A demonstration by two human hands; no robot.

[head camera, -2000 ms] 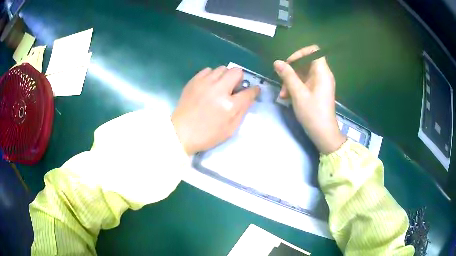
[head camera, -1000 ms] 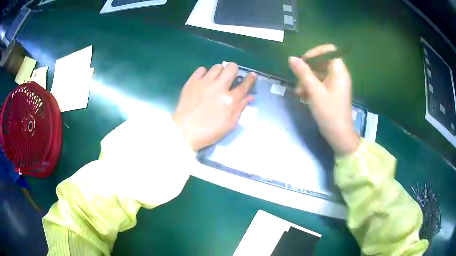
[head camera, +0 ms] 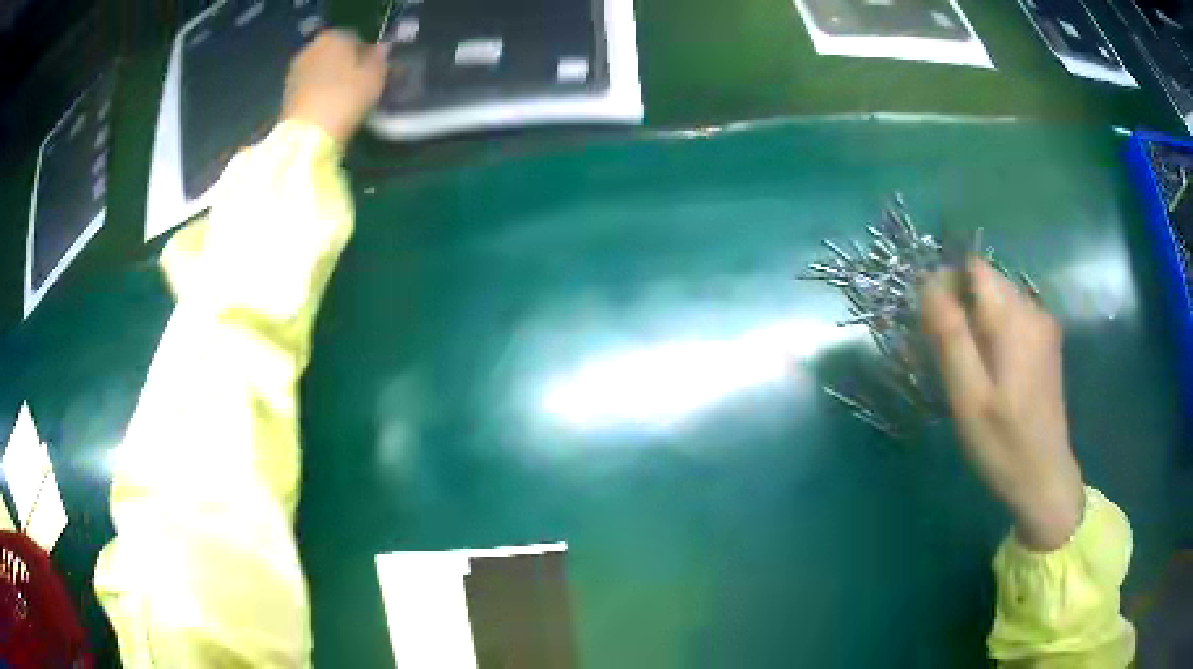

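My left hand is at the upper left, its fingers on the left edge of a dark tablet back cover that lies on a white sheet. The cover has small pale patches, and the sheet's near edge is blurred. My right hand is blurred at the right, with a dark slim tool, seemingly the tweezers, between its fingers. Its fingertips are over the loose pile of thin grey-black slivers. Whether the tool holds a sliver cannot be told.
More covers on white sheets lie left of my left hand, at the far left and upper right. A part-white, part-black card lies at the near edge. A red fan is lower left, a blue tray far right.
The view has swung right. The cover between my hands is gone from the near bench. My left hand has moved out to a far cover, my right hand to the sliver pile.
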